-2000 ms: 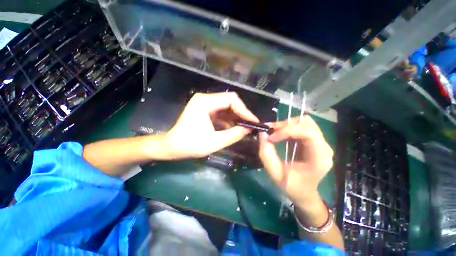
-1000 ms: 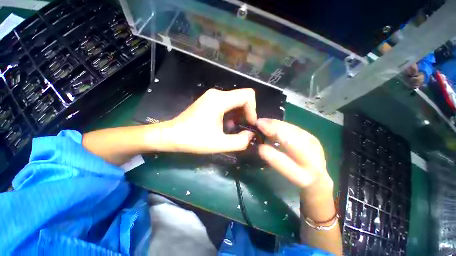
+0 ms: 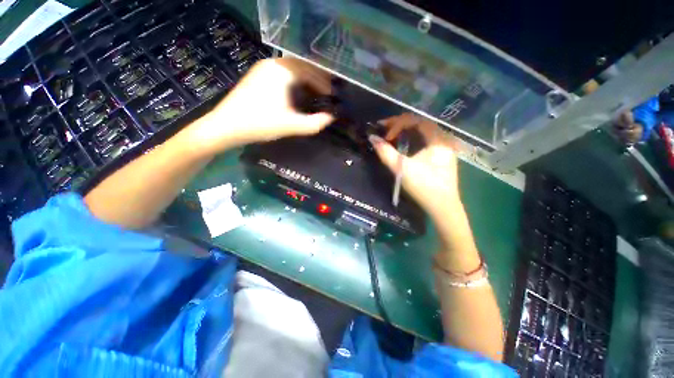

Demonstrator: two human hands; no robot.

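Observation:
My left hand (image 3: 270,103) is over the back left of a low black machine (image 3: 325,181), thumb toward the middle. Its fingertips are blurred in shadow under the clear guard; whether it holds the small dark part cannot be told. My right hand (image 3: 423,166) is over the machine's right side, thumb and fingers bent toward the middle. Silver tweezers (image 3: 399,177) show at this hand, pointing down toward the machine's front. The dark area between the hands hides the part and the machine's top centre.
A clear guard (image 3: 414,74) hangs just beyond my hands. A large black blister tray (image 3: 111,96) with filled pockets is at left, another tray (image 3: 565,288) at right. A white slip (image 3: 219,210) and a black cable (image 3: 374,273) lie at the machine's front. Another person's hand shows at upper right.
Both hands have moved away from me, up toward the guard, and apart. The machine's front with red digits and the white slip now show. The dark part seen between the fingers is no longer distinct.

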